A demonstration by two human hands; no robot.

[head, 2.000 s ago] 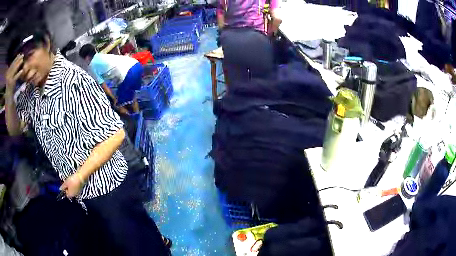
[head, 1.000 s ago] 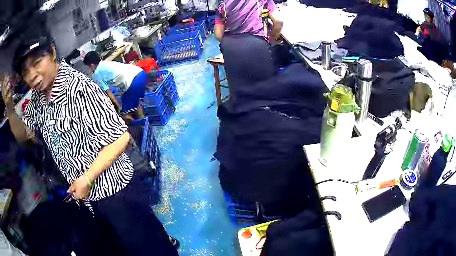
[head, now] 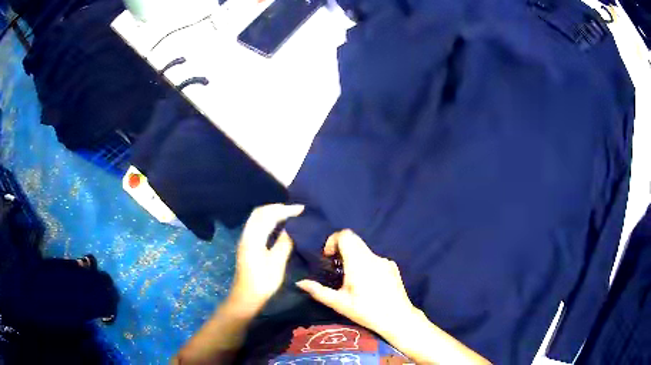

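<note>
A large dark navy jacket [head: 485, 171] is spread over the white table and hangs over its front edge towards me. My left hand [head: 264, 256] is at the jacket's near left edge, thumb and index finger apart; I see nothing held in it. My right hand [head: 364, 281] is just right of it, over the cloth, curled around a small dark shiny object [head: 334, 269]. It may be thread snips, but its shape is mostly hidden by the fingers. The cloth between my hands is dark and blurred.
A black phone [head: 278, 27] lies on the white table [head: 264, 107], with two black hooks [head: 191, 82] at its left edge. Dark garments [head: 193, 164] hang beside that edge. A person's dark-clothed leg [head: 50, 292] is at the lower left on the blue floor [head: 171, 278].
The view has swung down and right from the aisle and people to the table. Both my hands and the spread jacket have come into view.
</note>
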